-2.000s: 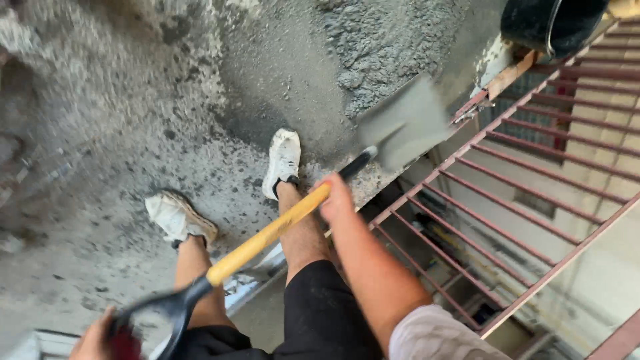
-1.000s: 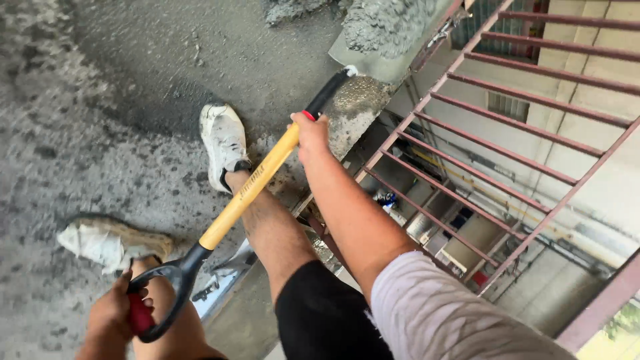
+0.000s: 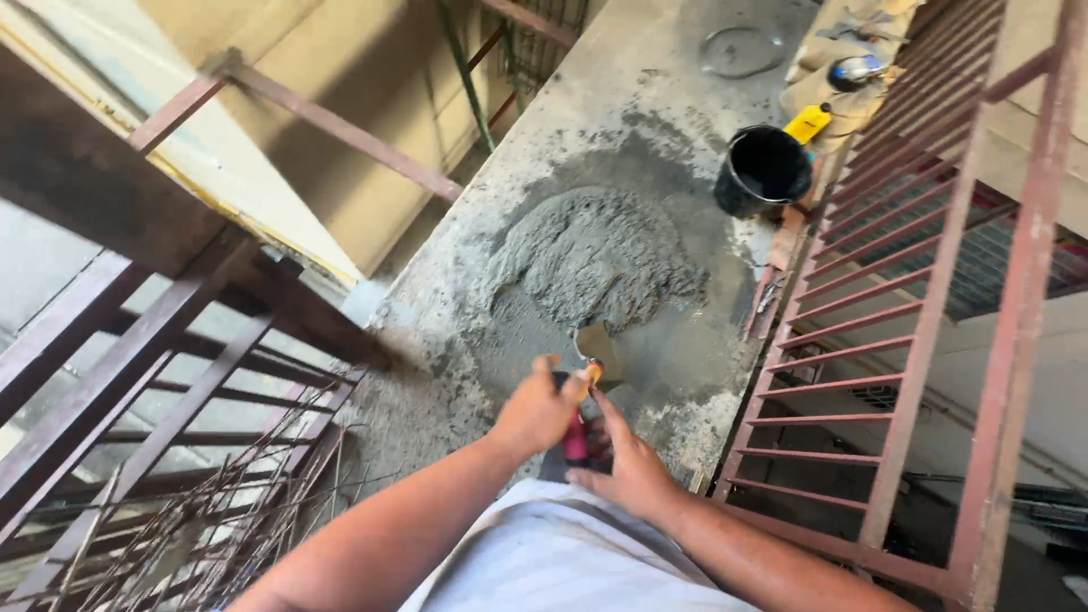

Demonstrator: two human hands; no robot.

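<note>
A shovel stands steeply in front of me, seen nearly end-on. Its blade [image 3: 602,355] meets the near edge of a mound of wet grey mortar [image 3: 599,251]. My left hand [image 3: 535,412] is closed on the top of the shovel, by the yellow shaft and black handle. My right hand [image 3: 627,459] is at the red part of the grip [image 3: 577,440], its index finger extended and thumb apart; whether it grips is unclear. My hands hide most of the shaft.
A black bucket [image 3: 762,170] stands right of the mortar on the concrete slab [image 3: 425,340], with a yellow bottle [image 3: 807,124] behind it. Reddish metal railing [image 3: 850,382] runs along the right side. Metal framework [image 3: 195,374] and thin rods or twigs lie at left.
The shovel has gone from slanting across the view to steep in front of me. My right hand has left the lower shaft and is beside my left. The view has swung widely.
</note>
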